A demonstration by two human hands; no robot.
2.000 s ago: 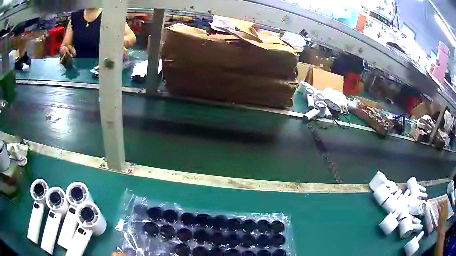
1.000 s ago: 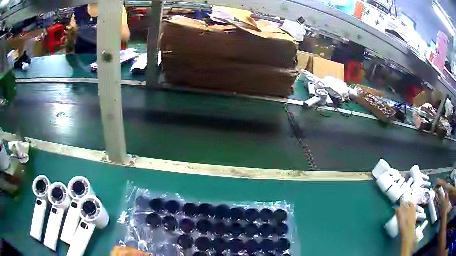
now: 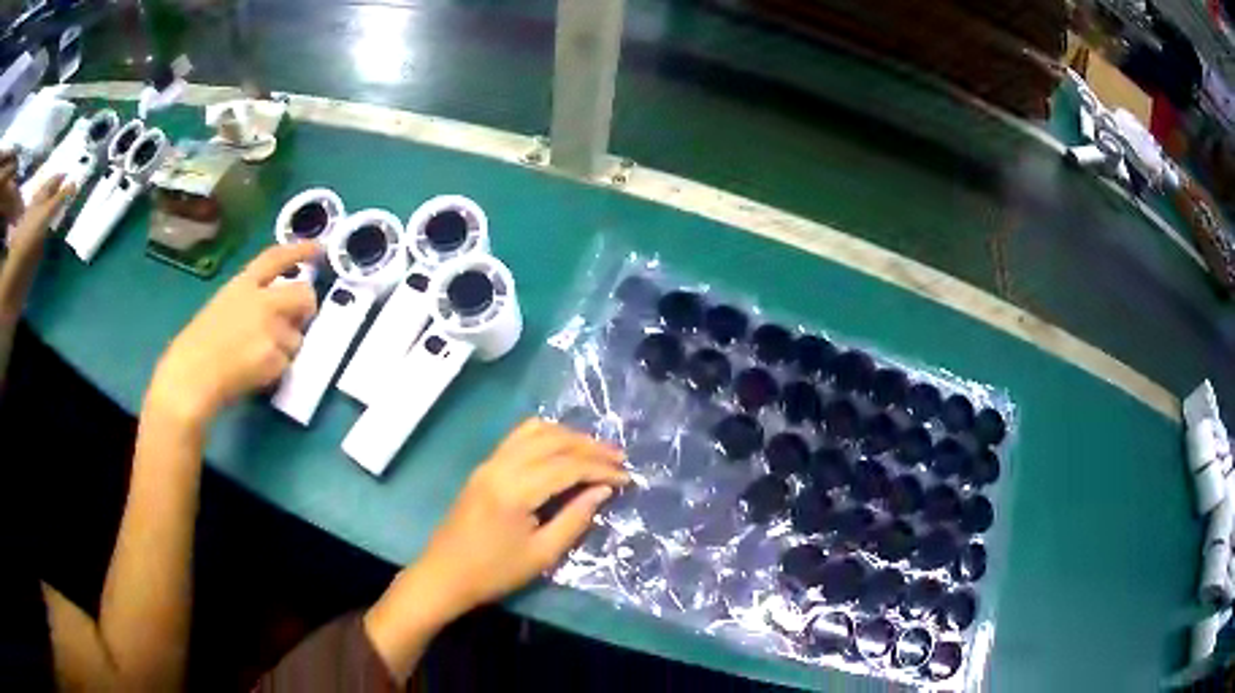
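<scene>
My left hand (image 3: 504, 517) rests at the left edge of a clear, wrinkled plastic sheet (image 3: 677, 521), palm down. A dark patch shows between thumb and fingers; I cannot tell if it is a held disc. My right hand is out of view. Rows of black discs (image 3: 842, 413) lie on the right and middle of the sheet; its left part shows no discs. Several white handheld fans with dark round centres (image 3: 410, 390) lie left of the sheet. Another person's bare hand (image 3: 241, 332) touches the leftmost one.
At far left, another person's hands (image 3: 41, 203) are by more white fans (image 3: 102, 210). A green-based fixture (image 3: 187, 210) stands on the bench. A pale rail (image 3: 772, 237) and upright post (image 3: 588, 95) edge the conveyor. White parts (image 3: 1208, 487) lie at the far right.
The view has swung left and down. My left hand has come into full view at the sheet. Another person's arm now reaches the fans on the left. The white pile has shifted to the right rim.
</scene>
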